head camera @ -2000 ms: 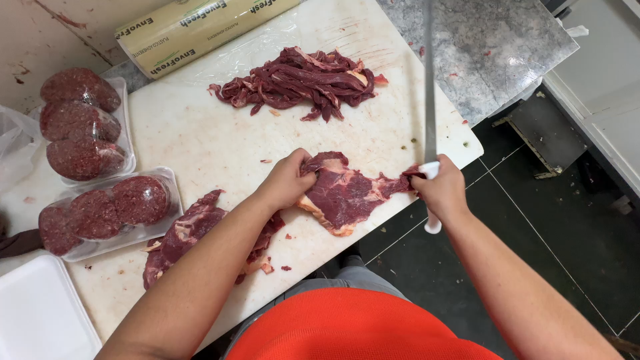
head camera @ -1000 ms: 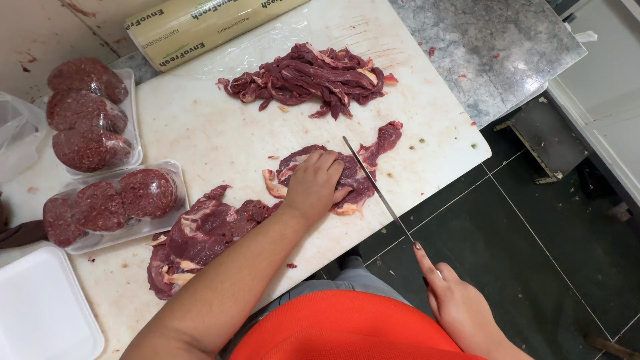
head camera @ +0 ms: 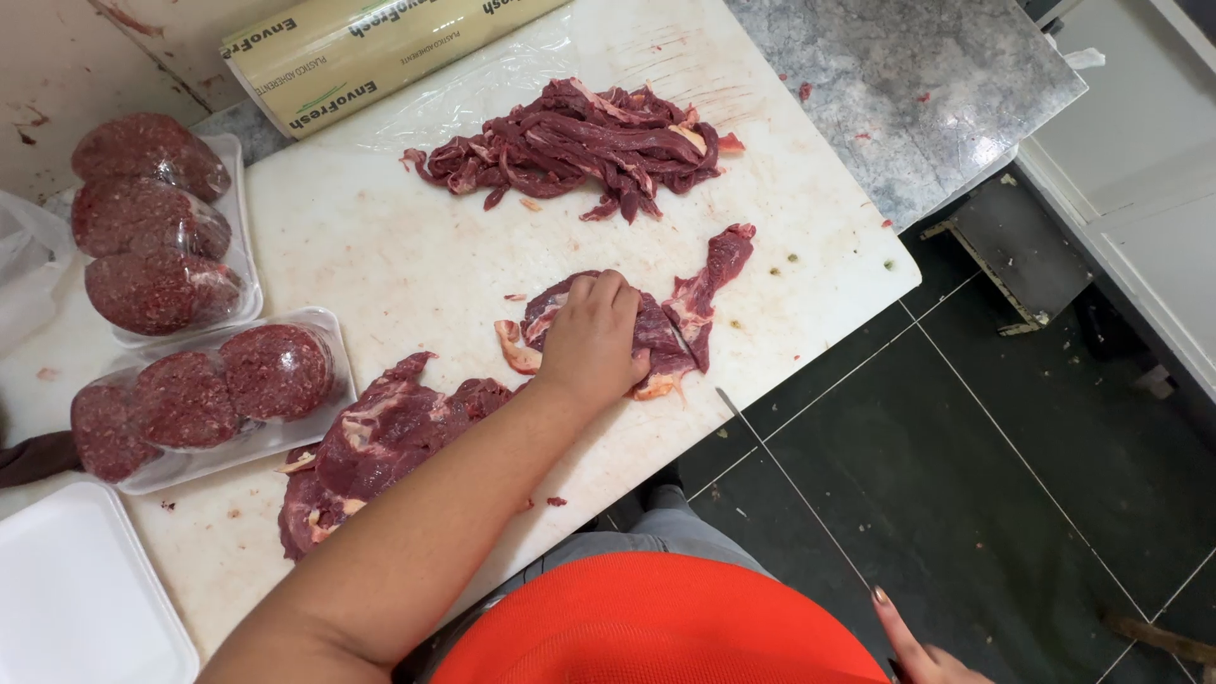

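Note:
My left hand (head camera: 598, 337) presses down on a slab of raw red meat (head camera: 662, 334) near the front edge of the white cutting board (head camera: 399, 242). A cut shows in the slab's right side, beside a narrow strip of meat (head camera: 714, 275). At the bottom right, my right hand (head camera: 921, 646) is partly out of frame and holds a long knife (head camera: 798, 489); its handle is mostly hidden. The knife's tip is close to the board's front edge, apart from the meat. Behind lies a pile of meat strips (head camera: 589, 142). A larger meat piece (head camera: 380, 446) lies partly under my left forearm.
Two wrapped trays of ground meat (head camera: 245, 228) (head camera: 347, 366) stand at the left, near an empty white foam tray (head camera: 81, 579). A roll of EnvoFresh cling film (head camera: 361, 57) lies along the back. A grey stone counter (head camera: 912, 85) adjoins the board at the right.
My left hand has gone from the slab's edge onto its top. The knife, upright in my right hand at first, then lay across the meat and is now drawn back toward the lower right.

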